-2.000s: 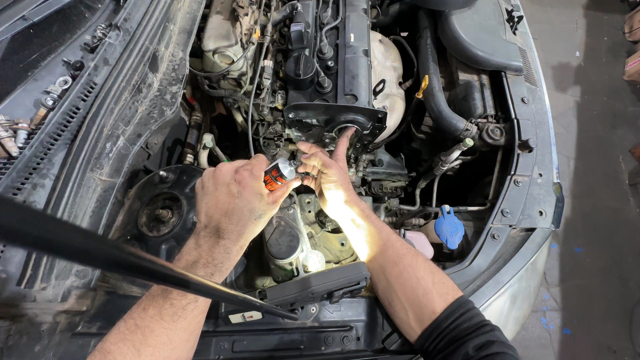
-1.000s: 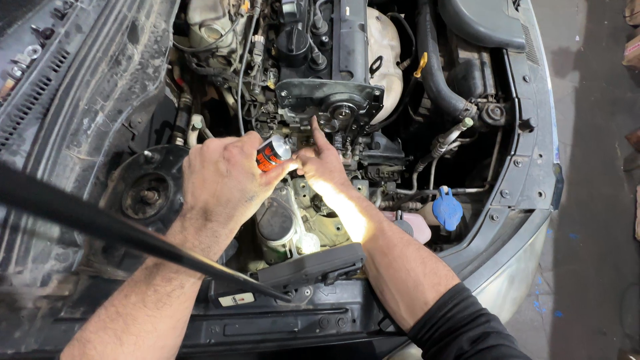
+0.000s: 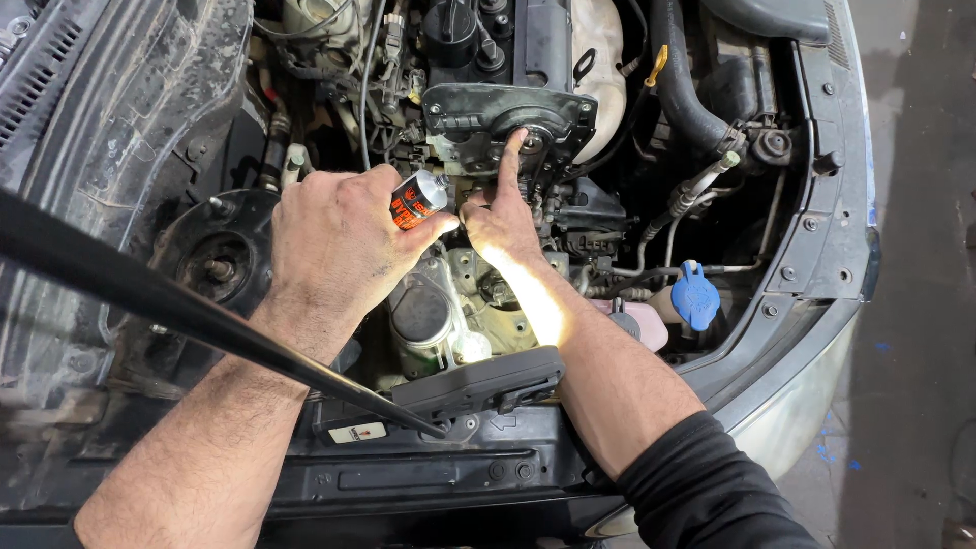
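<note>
My left hand (image 3: 335, 236) is closed around a small metal tube (image 3: 419, 200) with red-orange lettering, its threaded nozzle pointing up and right. My right hand (image 3: 503, 217) reaches into the engine bay, index finger stretched out and touching the round part (image 3: 531, 141) at the end of the engine. The other right fingers are curled, and whether they hold anything is hidden. Around that round part lies the black timing cover (image 3: 469, 107), under the black engine top cover (image 3: 541, 46). Bright light falls on my right wrist.
A black hood prop rod (image 3: 229, 332) crosses over my left forearm. A dark work lamp (image 3: 480, 381) sits at the front edge of the bay. The blue reservoir cap (image 3: 695, 296), yellow dipstick handle (image 3: 656, 65), thick black hose (image 3: 686, 99) and strut mount (image 3: 217, 267) surround the hands.
My right index finger has moved from lower left of the round part onto it. Two seconds ago it was also at that part. The left hand keeps hold of the tube.
</note>
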